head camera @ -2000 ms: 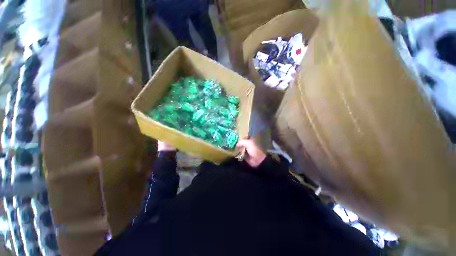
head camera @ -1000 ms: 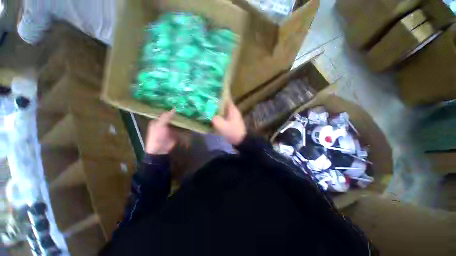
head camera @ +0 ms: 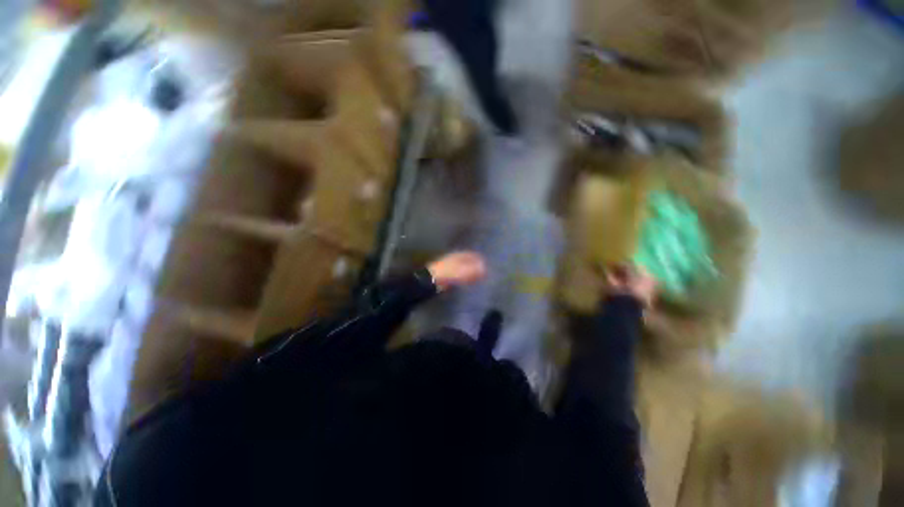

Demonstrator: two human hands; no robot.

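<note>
The whole view is blurred. The brown accessory carton (head camera: 607, 220) with green bagged accessories (head camera: 676, 243) sits to the right, among other brown cardboard. My right hand (head camera: 631, 284) is at the near edge of this carton; its fingers seem to touch or hold the edge, but blur hides the exact grip. My left hand (head camera: 458, 269) is off the carton, in front of my body, and appears to hold nothing; its finger shape is not clear.
A row of open brown packing cartons (head camera: 268, 178) runs along the left, with white bagged units (head camera: 119, 149) beyond. A person's dark-clothed leg (head camera: 476, 59) shows at top centre. Brown boxes (head camera: 758, 426) stand at the lower right on pale floor (head camera: 793, 228).
The carton of green packets has moved from in front of me, held in both hands, to the right side. My left hand has let go of it. The view has turned.
</note>
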